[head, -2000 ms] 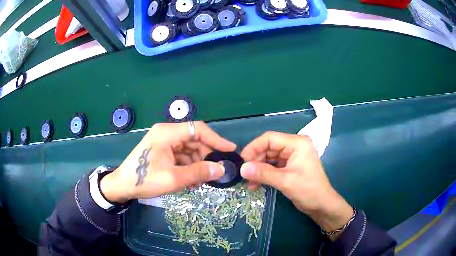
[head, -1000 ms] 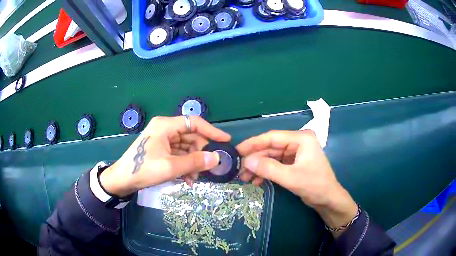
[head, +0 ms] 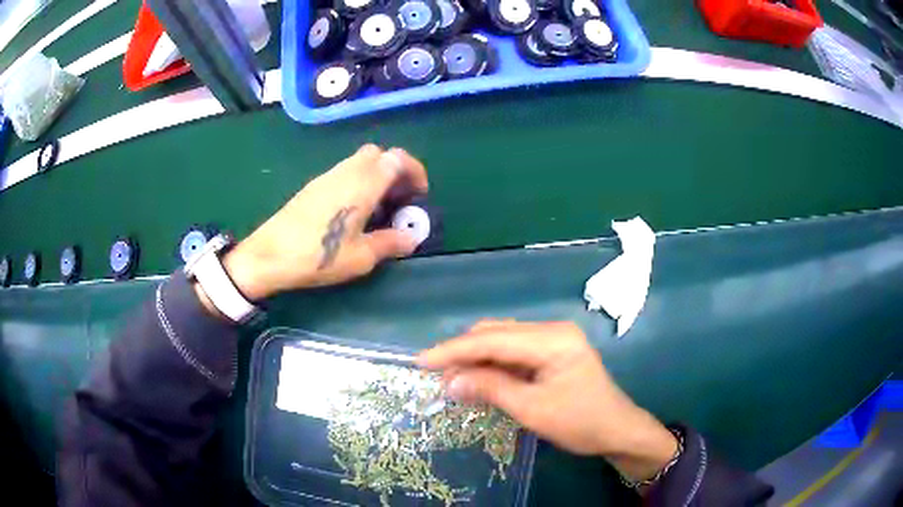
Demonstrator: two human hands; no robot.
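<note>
My left hand (head: 342,218) is over the near edge of the green belt, its thumb and fingers around a black wheel (head: 411,226) with a pale hub. The wheel lies flat at the belt edge. My right hand (head: 545,381) is over the clear plastic tub (head: 259,426), thumb and fingertips close together at the upper right of the heap of small silver and yellowish metal pieces (head: 396,436). Whether a piece is between these fingertips cannot be made out. A white paper slip (head: 302,379) is at the tub's upper left.
Several wheels (head: 122,257) stand spaced along the belt edge at left. A blue bin (head: 465,87) full of wheels is beyond, beside a grey post (head: 213,54). Red bins (head: 762,20) are at far left and right. A crumpled white piece (head: 626,277) lies at right.
Both hands have parted from the wheel they held together. My left hand has moved up to the belt edge, around a wheel; my right hand has moved down to the metal pieces.
</note>
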